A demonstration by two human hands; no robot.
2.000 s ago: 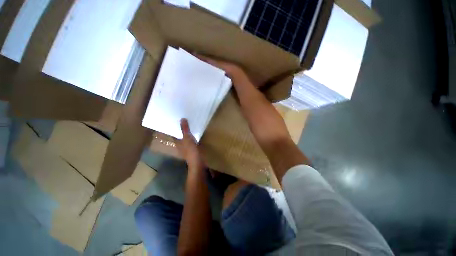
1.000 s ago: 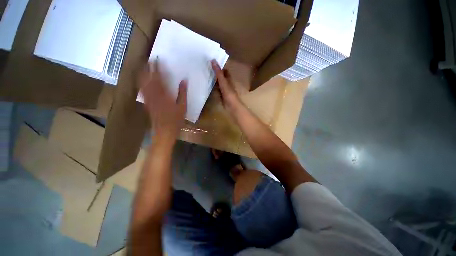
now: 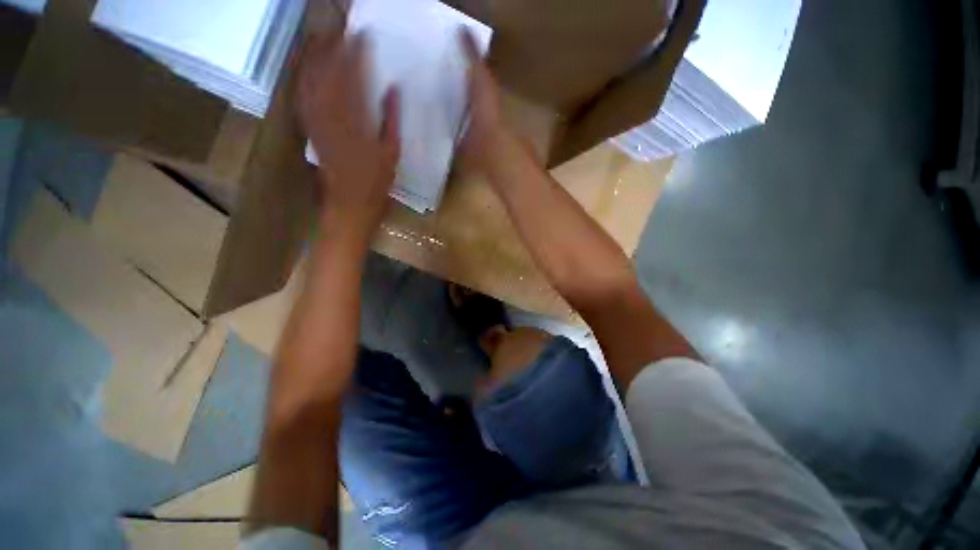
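A small stack of white-faced solar panels (image 3: 417, 64) lies among the cardboard flaps at top centre, its layers slightly uneven at the near corner. My left hand (image 3: 349, 129) is at its left side, thumb over the white face, fingers blurred along the edge. My right hand (image 3: 479, 102) is against its right edge. The stack is held between both hands. The fingertips' undersides are hidden.
Brown carton flaps (image 3: 256, 231) stand around the stack. Taller white panel stacks stand at upper left (image 3: 185, 34) and upper right (image 3: 741, 64). Loose cardboard sheets (image 3: 129, 312) lie on the grey floor at left. My knees and a foot are below.
My left hand has moved from the stack's lower edge to its left side. My right hand has come from the far edge to the right side. The view has shifted, so the stack appears higher.
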